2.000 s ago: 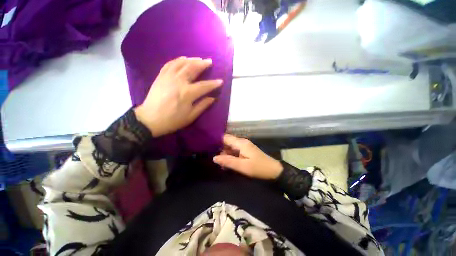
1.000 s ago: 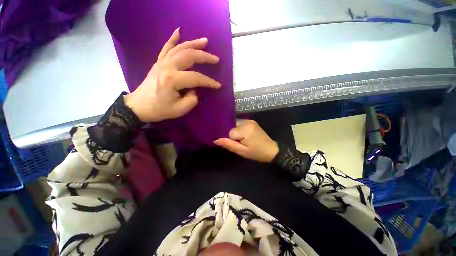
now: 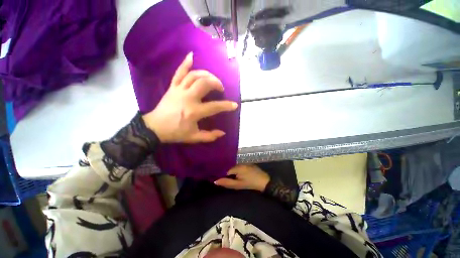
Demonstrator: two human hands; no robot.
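Observation:
A bright purple fabric piece [image 3: 161, 60] lies from the lit presser foot and needle area [image 3: 231, 46] down over the table's front edge. My left hand [image 3: 194, 108] lies on top of it, fingers spread, palm down. My right hand [image 3: 244, 177] is below the table edge at the fabric's lower right corner, thumb and fingers closed on its edge. The fabric's right edge runs straight down from the needle. The lower end of the fabric near my lap is dark and hard to make out.
A purple garment pile [image 3: 60, 40] is at the upper left. A blue knob [image 3: 270, 59] is right of the needle. A thin dark-blue stick [image 3: 396, 84] lies further right. A measuring tape [image 3: 302, 149] runs along the front edge. Below are a pale yellow board [image 3: 333, 179] and a blue crate [image 3: 403, 229].
The view has tilted up since one second ago, so the needle area shows again. My left hand still lies spread on the fabric, and my right hand still holds its lower edge.

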